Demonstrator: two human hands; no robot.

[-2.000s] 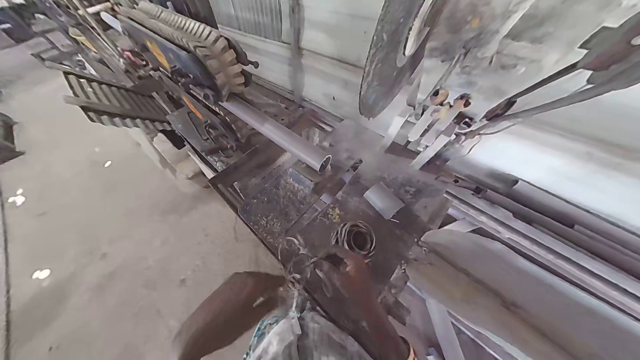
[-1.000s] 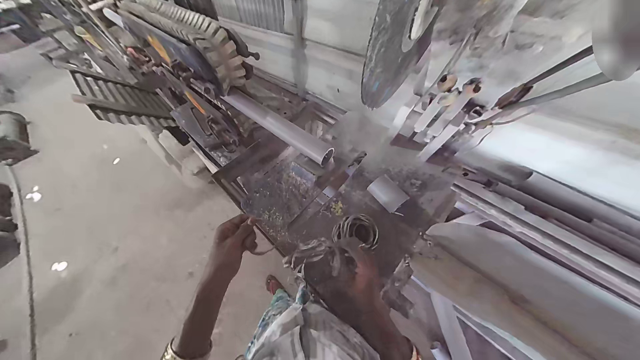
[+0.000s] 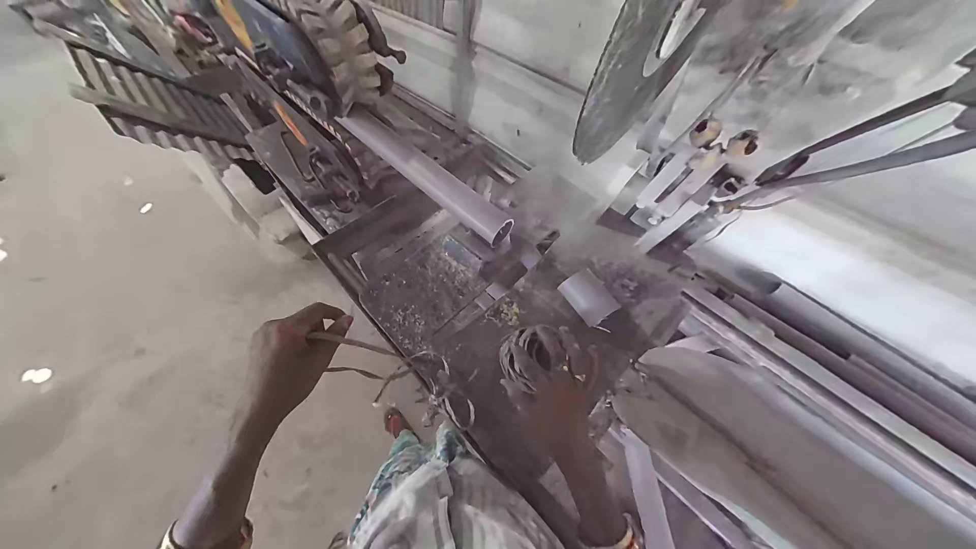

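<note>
My left hand [image 3: 293,354] pinches a thin strand [image 3: 354,343] between thumb and fingers, over the floor left of a dark metal bench [image 3: 404,297]. That strand runs right to a loose tangle of strands [image 3: 438,381] at the bench edge. My right hand [image 3: 560,396] rests at the near side of a coiled bundle of cord or wire [image 3: 526,354] on the bench; whether its fingers grip the coil is blurred. Beyond the coil lies a short piece of grey pipe [image 3: 589,297]. A long grey pipe [image 3: 431,175] points toward it from the machine.
A machine with a ribbed wheel [image 3: 343,53] stands at the upper left. A large dark wheel [image 3: 629,76] and levers with round knobs [image 3: 705,133] are at the upper right. Long metal bars [image 3: 823,358] and a pale sheet-like surface [image 3: 732,427] lie along the right side.
My left hand was low near the bench edge, then moved out left, and now holds a strand stretched away from the tangle. My right hand stays by the coil.
</note>
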